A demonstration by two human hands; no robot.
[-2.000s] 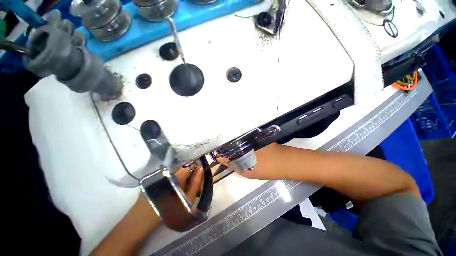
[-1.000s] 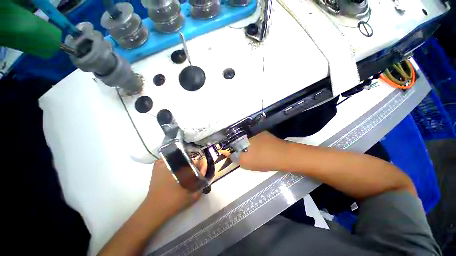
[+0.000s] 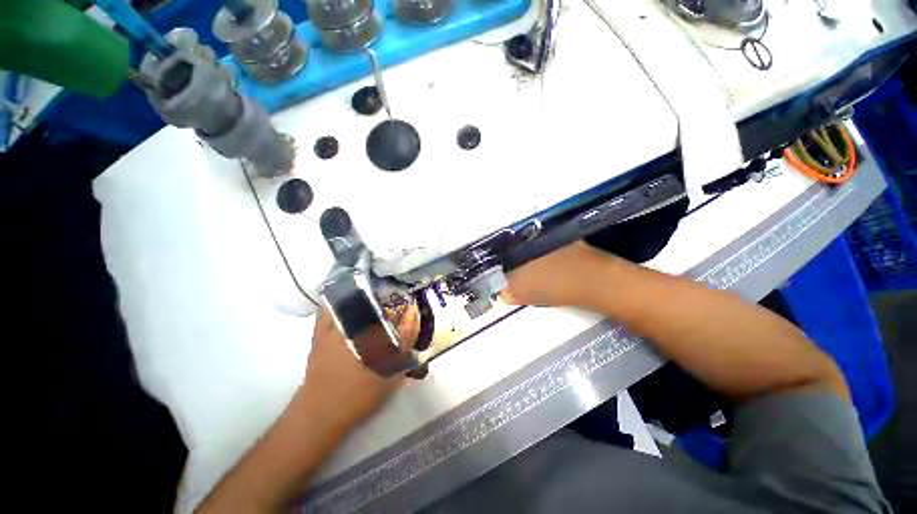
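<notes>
The white sewing machine head (image 3: 483, 191) with round black plugs covers the middle of the view. A curved shiny metal band (image 3: 367, 326) stands in front of my left hand (image 3: 352, 346), which is at the needle area; its fingers are mostly hidden. A small dark bit of fabric (image 3: 417, 370) shows below it. My right hand (image 3: 543, 279) is just right of the grey stubby cylinder (image 3: 486, 286), its fingertips hidden behind the machine parts. Black fabric (image 3: 644, 233) lies under the machine arm, right of my right hand. What either hand holds cannot be seen.
The ruler edge (image 3: 563, 379) runs along the table front. Orange and yellow-green loops (image 3: 827, 156) lie at the table's right end. Blue crates (image 3: 840, 311) stand at the right. Tension knobs (image 3: 263, 45) and a green object (image 3: 60, 45) are at top left. A pale strap (image 3: 709, 146) drapes over the arm.
Since the first frame, my left hand has moved up beside the metal band. My right hand has shifted slightly right, away from the needle area. The view has shifted, and a green object shows at top left.
</notes>
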